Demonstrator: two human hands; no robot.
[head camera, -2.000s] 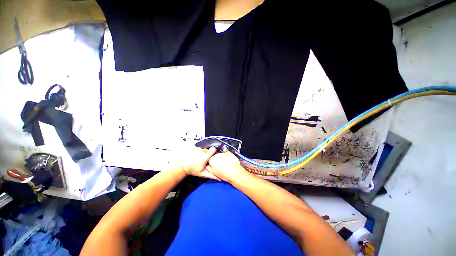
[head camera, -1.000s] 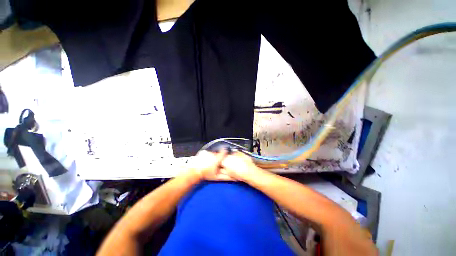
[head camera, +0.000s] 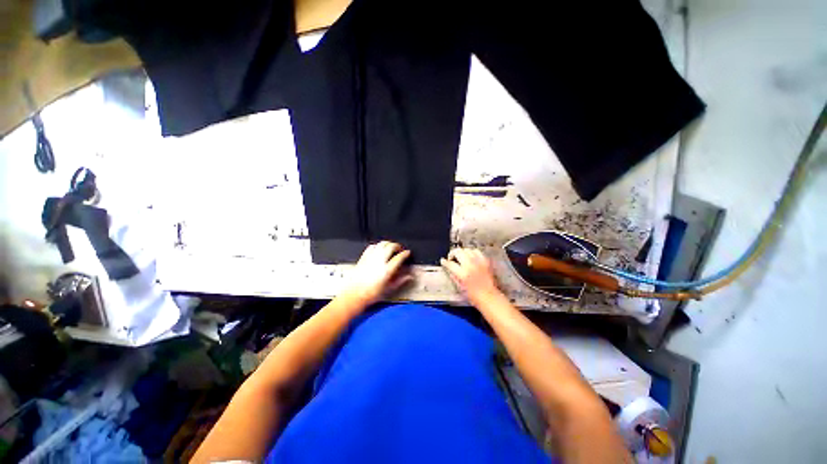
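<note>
A black sleeve piece (head camera: 385, 154) lies flat on the white pressing table, its straight hem end near the front edge. A slightly greyer band runs along the hem. My left hand (head camera: 384, 270) rests at the hem, its fingertips on the cloth edge. My right hand (head camera: 470, 273) is at the hem's right corner, fingers bent at the edge. Whether the fingers pinch the cloth is hard to tell. The steam iron (head camera: 553, 263), with an orange-brown handle, sits on the table right of my right hand, touched by neither hand.
Crossed dark strips (head camera: 91, 227) lie at left, with scissors (head camera: 43, 145) behind them. Other black pieces (head camera: 626, 100) lie at upper right and upper left. Blue and yellow-brown hoses (head camera: 744, 258) run from the iron off right. Blue clothing (head camera: 86, 430) is heaped lower left.
The iron has gone from under my hands at the hem to the table at right, released. My hands have separated and now touch the hem. The hoses now hang off to the right.
</note>
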